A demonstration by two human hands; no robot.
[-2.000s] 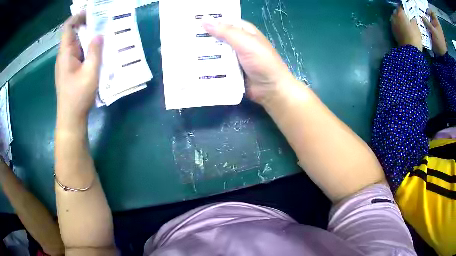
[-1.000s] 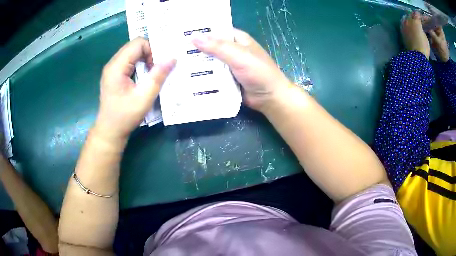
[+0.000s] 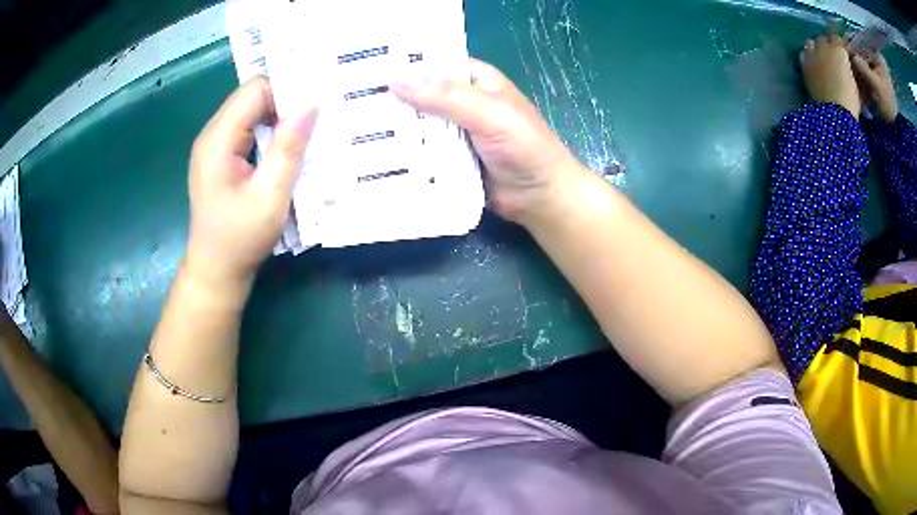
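Observation:
A thick stack of white printed leaflets (image 3: 387,206) with short black bars is held above the green bench, its top cut off by the upper picture edge. My right hand (image 3: 513,141) grips its right side, thumb on the top sheet. My left hand (image 3: 241,181) grips the left side, thumb on the top sheet's left part and fingers on further white sheets behind it. These sheets stick out at the left edge. The top sheet lies shifted left over the stack. How many sheets each hand holds cannot be told.
The scuffed dark green bench (image 3: 623,262) has a pale rail (image 3: 121,75) along its far edge. At right, a neighbour's hands (image 3: 835,75) and dotted blue sleeves (image 3: 814,201) reach over it. At left are white papers (image 3: 10,241) and another person's forearm (image 3: 50,412).
My left hand has moved right from its separate fanned sheets, bringing them against the stack. The top sheet has since shifted slightly left. My right hand has stayed on the stack.

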